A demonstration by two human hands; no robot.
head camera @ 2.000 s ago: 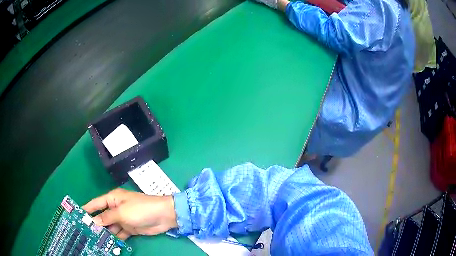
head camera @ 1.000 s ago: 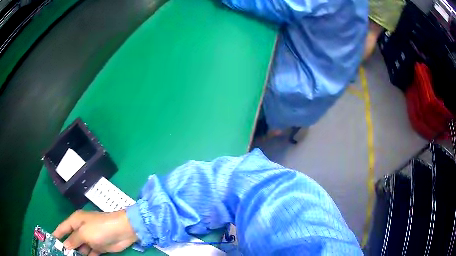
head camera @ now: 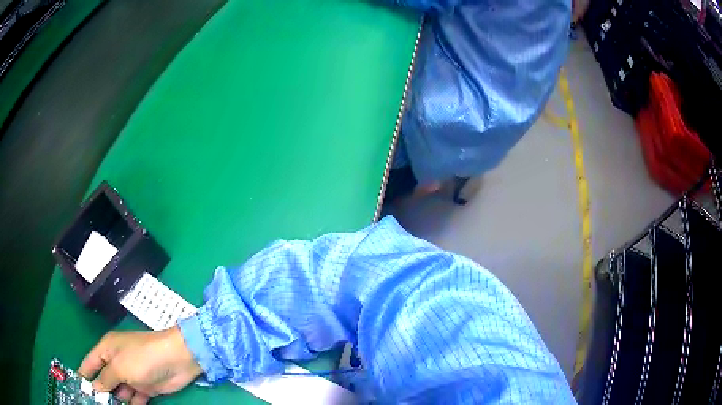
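Observation:
My right hand (head camera: 141, 365) is at the lower left, with its fingertips on the edge of a green circuit board (head camera: 70, 389). The board has a small red block at its corner and is cut off by the bottom edge. A small white piece shows at my fingertips; whether they pinch it or grip the board is unclear. A black open box (head camera: 127, 273) with a white label roll (head camera: 96, 257) stands above my hand. A printed label strip (head camera: 157, 301) runs from it under my sleeve. My left hand is not in view.
The green bench mat (head camera: 269, 119) curves along a dark conveyor (head camera: 87, 87) at left. A person in a blue smock (head camera: 483, 95) is at the bench's right edge. Red stacked items (head camera: 671, 134) and black racks (head camera: 657, 308) stand at the right.
The view has shifted, so the box, board and my right hand appear further left and lower. Less of the board shows. My right hand stays at the board.

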